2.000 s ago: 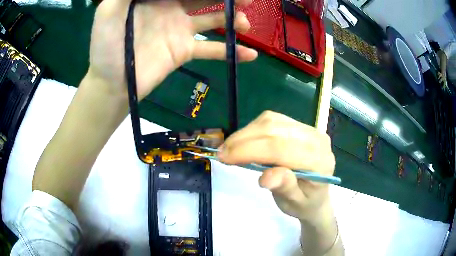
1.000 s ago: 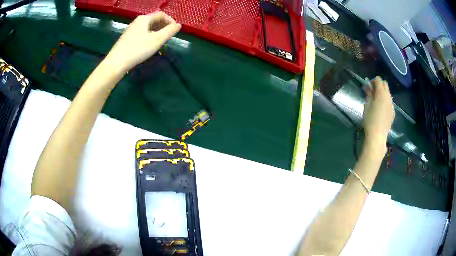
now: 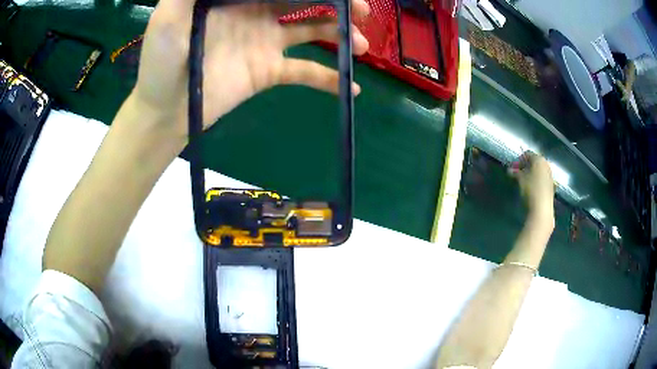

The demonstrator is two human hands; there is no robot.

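Observation:
My left hand [image 3: 241,65] holds up a black phone middle frame [image 3: 346,144] from behind, near its top; the frame's upper edge is close to the picture's rim. Orange flex and a silver-grey block [image 3: 311,220] show at its bottom end. My right hand [image 3: 534,184] is far right over the green belt, small and blurred; I cannot tell what its fingers hold. Below the held frame, overlapping black frames [image 3: 286,310] lie on the white sheet [image 3: 374,303], partly hidden.
A red tray [image 3: 448,65] with a frame in it stands behind the belt. A yellow-white strip [image 3: 452,166] crosses the belt. More frames lie on the belt at left [image 3: 86,68] and far right. A dark stack [image 3: 25,108] is at far left. A large disc [image 3: 580,76] is at the back right.
Since one second ago, my left hand has brought a frame up before me. My right hand has stayed far right, slightly lower. Two seconds ago it held tweezers at a raised frame's bottom end.

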